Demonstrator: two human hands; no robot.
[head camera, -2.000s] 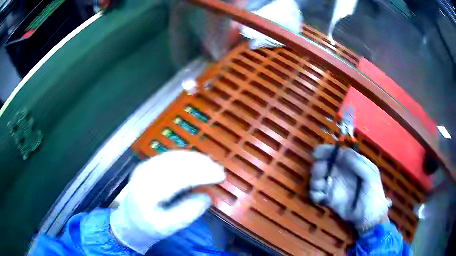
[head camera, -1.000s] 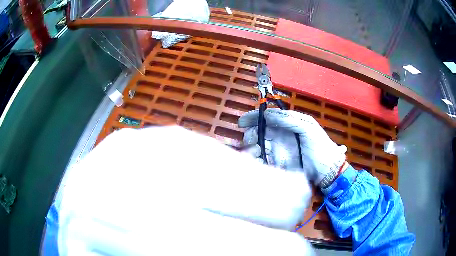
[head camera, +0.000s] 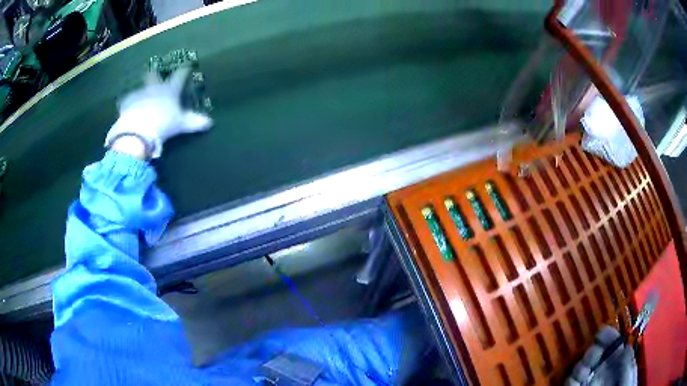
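Note:
My left hand (head camera: 154, 117), in a white glove, is stretched out over the green conveyor at the upper left. Its fingers are spread over a green circuit board panel (head camera: 197, 89) lying there; the hand is blurred and partly covers the panel, and no grip shows. My right hand (head camera: 605, 362), in a greyish glove, is at the bottom right, cut off by the edge. It holds side cutters (head camera: 645, 312) with the steel jaws pointing up, beside the red block. Several small green board pieces (head camera: 457, 219) lie in slots at the near left end of the orange-brown slotted tray (head camera: 452, 290).
The green conveyor (head camera: 324, 98) with its metal edge rail (head camera: 294, 200) runs beside the tray. The guard's orange-brown rail (head camera: 618, 94) crosses above the tray at right, near a white crumpled bundle (head camera: 614, 132) and the red block (head camera: 667, 332). A blue cord (head camera: 297, 294) hangs below the rail.
The view has swung left toward the conveyor. My left hand has moved from in front of the tray out to the panel on the conveyor. My right hand still holds the cutters near the red block.

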